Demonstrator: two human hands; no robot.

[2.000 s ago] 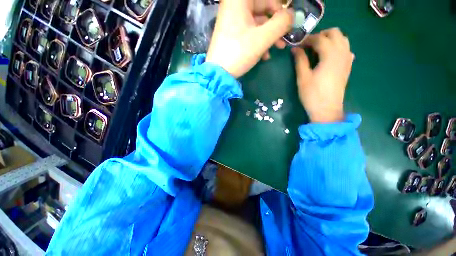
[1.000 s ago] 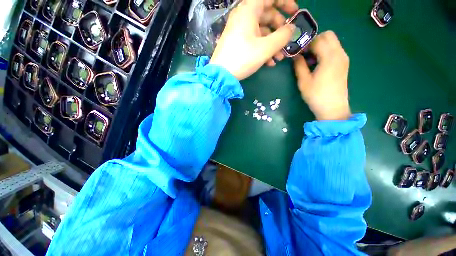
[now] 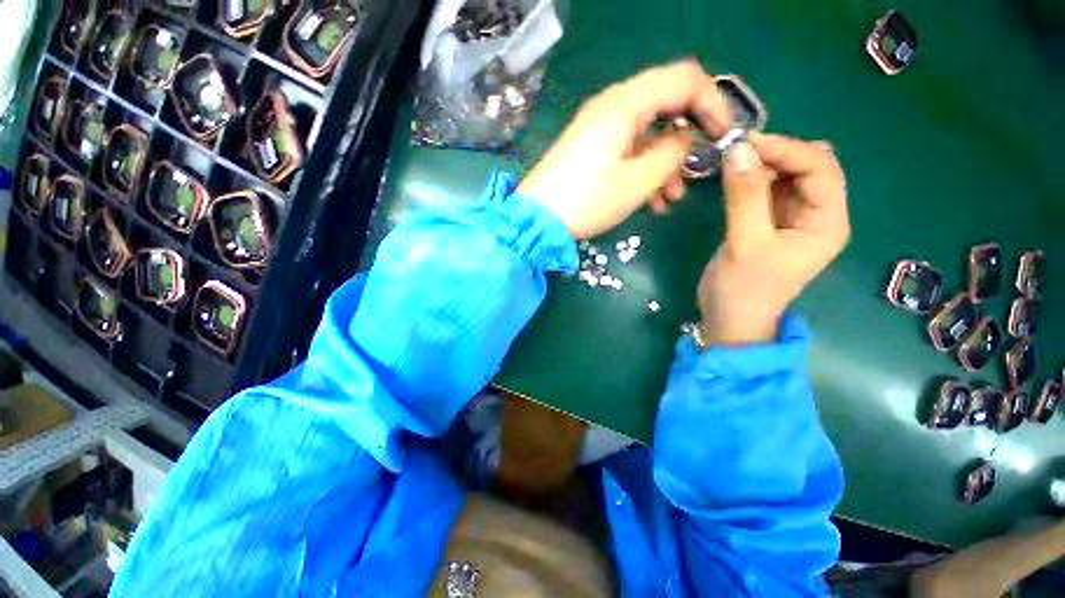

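My left hand (image 3: 637, 146) holds a rose-gold rimmed smartwatch housing (image 3: 742, 108) by its left side, above the green bench. My right hand (image 3: 782, 216) has its thumb and fingertips closed at the lower right of the housing, where a small whitish patch shows; the fingertips cover the contact, so whether they grip the rim or a tiny piece cannot be told. Small silver-white pieces (image 3: 601, 275) lie loose on the bench below my left wrist.
A black compartment tray (image 3: 310, 234) of housings stands at the left. A clear parts bag (image 3: 479, 88) lies beside it. Several housings (image 3: 955, 321) are grouped at the right; one (image 3: 892, 43) lies at the upper right. The green bench edge (image 3: 561, 409) runs before me.
My left hand has moved down and right with the housing. My right thumb and fingers have come up onto the housing. More of the parts bag shows.
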